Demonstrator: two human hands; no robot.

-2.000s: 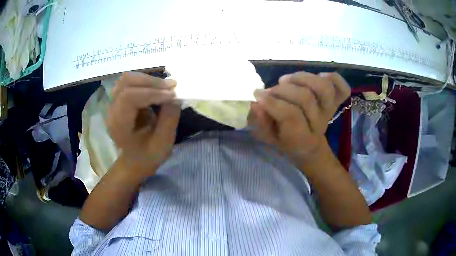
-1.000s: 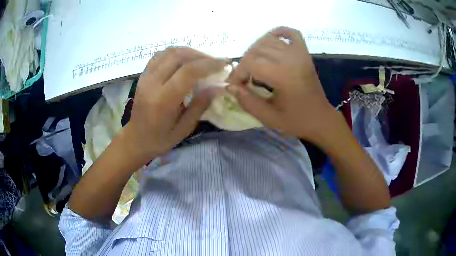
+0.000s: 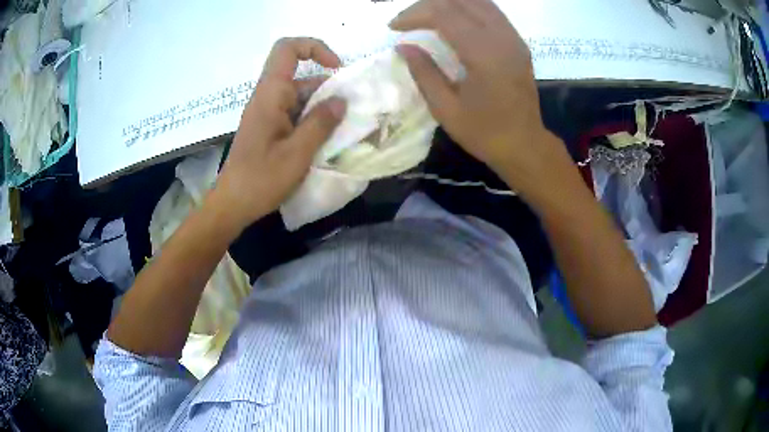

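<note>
A cream-white fabric workpiece (image 3: 384,126) is held between my two hands over the front edge of the white table. It is bunched into a rounded shape with a yellowish inside facing me, and a white flap hangs at its lower left. My left hand (image 3: 282,126) grips its left side between thumb and fingers. My right hand (image 3: 476,80) holds its upper right edge between thumb and fingers. A thin pale cord (image 3: 468,183) runs right from below the workpiece across the dark lap.
The white table (image 3: 185,59) has a printed ruler along its front edge. A green basket (image 3: 71,126) with pale cloth is at left. A dark red bin (image 3: 687,186) with clear plastic and a translucent bin (image 3: 740,211) are at right. Cream fabric (image 3: 221,295) hangs at the lap's left.
The workpiece was stretched flat between the hands, then gathered close. Now it is opened into a rounded shape and raised over the table edge. A pale cord now shows below it.
</note>
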